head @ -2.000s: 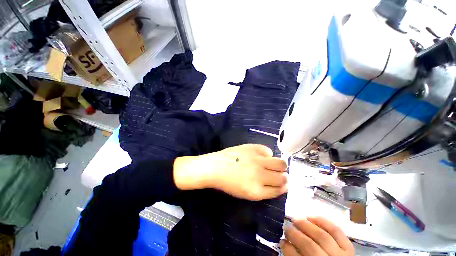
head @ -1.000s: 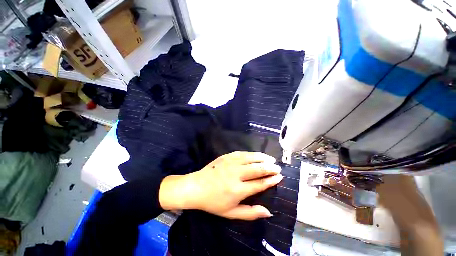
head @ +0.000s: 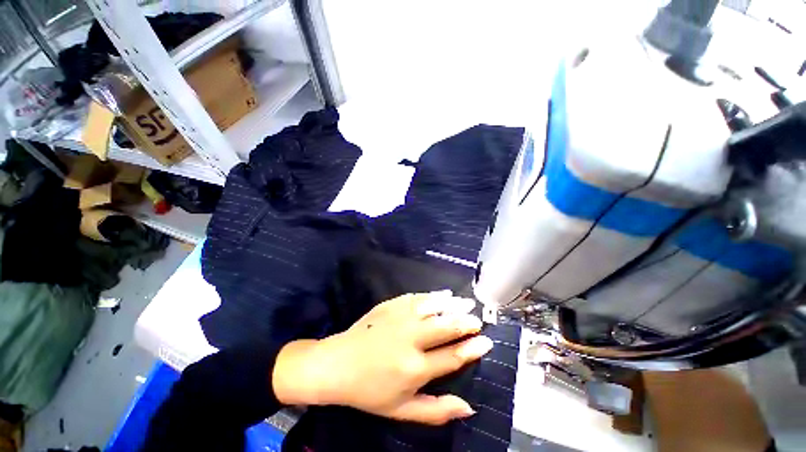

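The dark pinstriped garment [head: 433, 199] lies across the sewing table, its right edge under the head of the white and blue sewing machine [head: 610, 177]. A plain black cloth part [head: 371, 269] lies on it. A narrow white strip [head: 452, 258] shows near the machine head. My left hand [head: 389, 357] lies palm down on the cloth just left of the needle area [head: 490, 313], fingers a little apart. My right hand [head: 703, 408] is partly in view at the lower right beyond the needle area, dim and blurred; its fingers are hidden under the machine head.
A shelf [head: 274, 93] with an open carton [head: 190, 106] and dark cloth stands at the upper left. Green and black cloth heaps [head: 40, 327] lie on the floor at the left. A blue bin [head: 141, 415] stands below the table's left edge [head: 163, 322].
My right hand has moved from the cloth's lower edge to the right, by the machine. My left hand has shifted down and left and spread its fingers. The snips no longer show.
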